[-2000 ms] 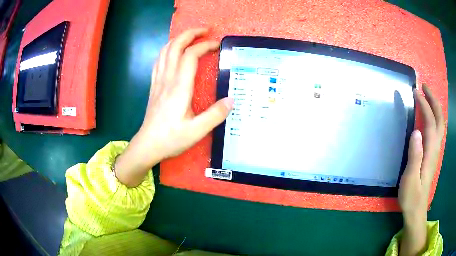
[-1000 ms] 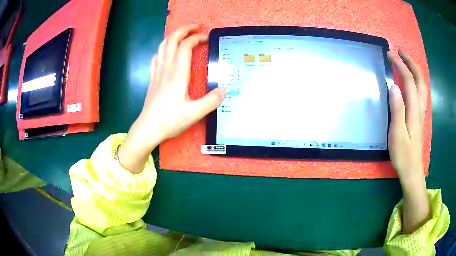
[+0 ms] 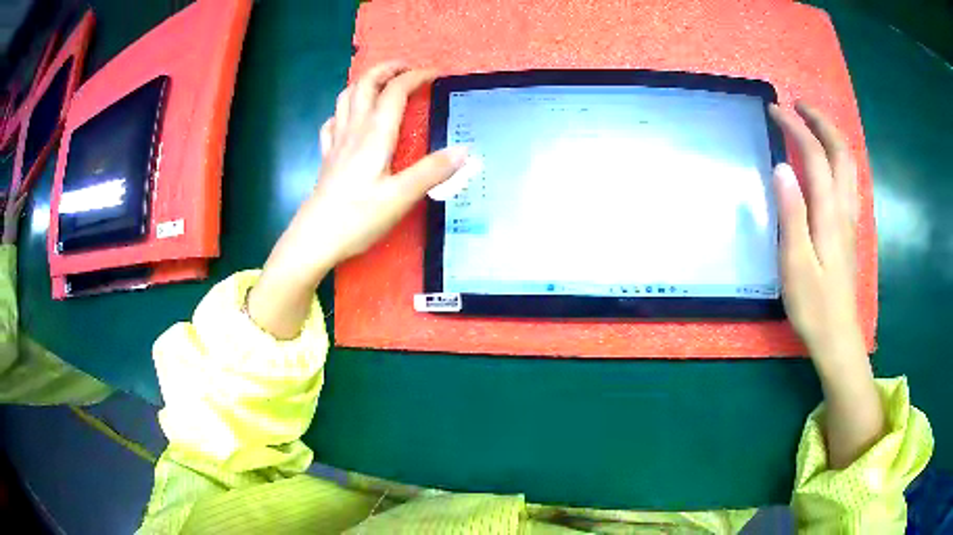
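A black-framed tablet [image 3: 617, 199] lies on a red foam tray [image 3: 585, 336], its screen lit with a mostly white file window and a bright glare. A barcode label [image 3: 438, 302] sits at its lower left corner. My left hand [image 3: 361, 193] is at the tablet's left side, fingers at the upper left corner and thumb over the left list of the screen. My right hand [image 3: 820, 230] lies along the right edge, thumb and fingers at the frame. Neither hand lifts the tablet.
At the left, stacked red foam trays [image 3: 193, 178] hold a dark tablet [image 3: 113, 167], with part of another below. More trays and a yellow sleeve [image 3: 42, 366] show at the far left. The dark green bench [image 3: 564, 418] lies underneath.
The screen went from a window with small icons to one with two yellow folders, then to a mostly blank one. My left thumb has moved up the list. The tablet appears further left in view.
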